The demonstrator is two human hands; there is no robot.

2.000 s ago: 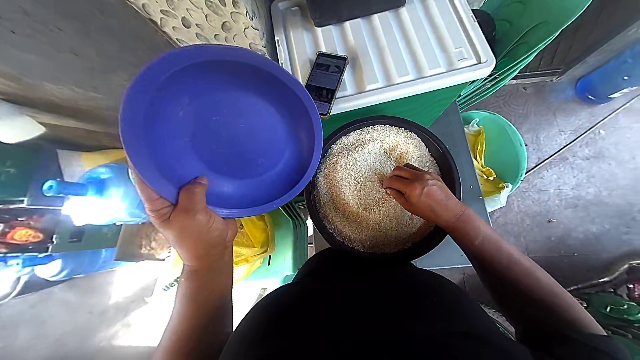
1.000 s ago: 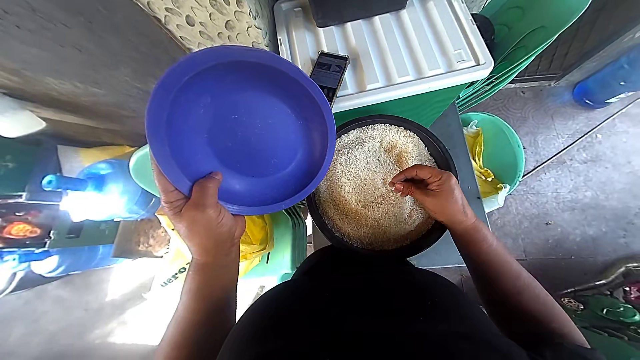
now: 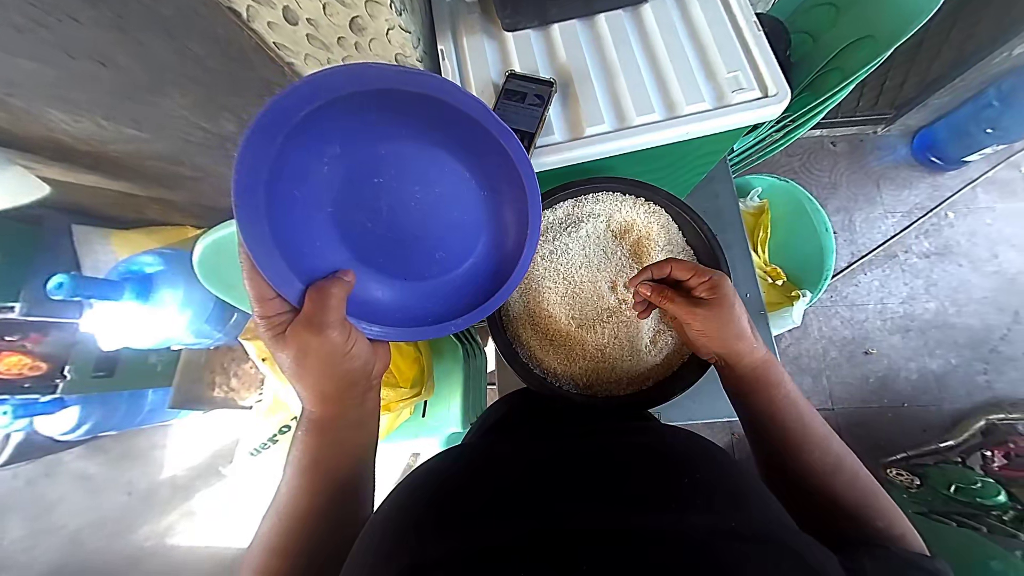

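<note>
My left hand point(image 3: 324, 344) grips the lower left rim of a blue plastic basin point(image 3: 392, 192), thumb on its inner face. The basin is tilted toward me, looks bare inside, and partly overlaps a black round pan point(image 3: 704, 232). Grain that looks like rice point(image 3: 584, 296) fills the pan, paler at the top and browner near me. Over the right part of the grain is my right hand point(image 3: 692, 308), its thumb and fingertips pinched together. Whether a grain is between those fingertips cannot be made out.
A phone point(image 3: 524, 108) lies on the white ribbed lid point(image 3: 640, 72) of a green box behind the pan. Right of the pan stands a green bucket point(image 3: 808, 232) with a yellow bag. Green chairs point(image 3: 848, 48) are at the upper right. Blue water bottles point(image 3: 160, 296) are at the left.
The blue basin in my left hand has shifted to the right. My right hand was down at the grain, then drew slightly away from it with its fingertips pinched.
</note>
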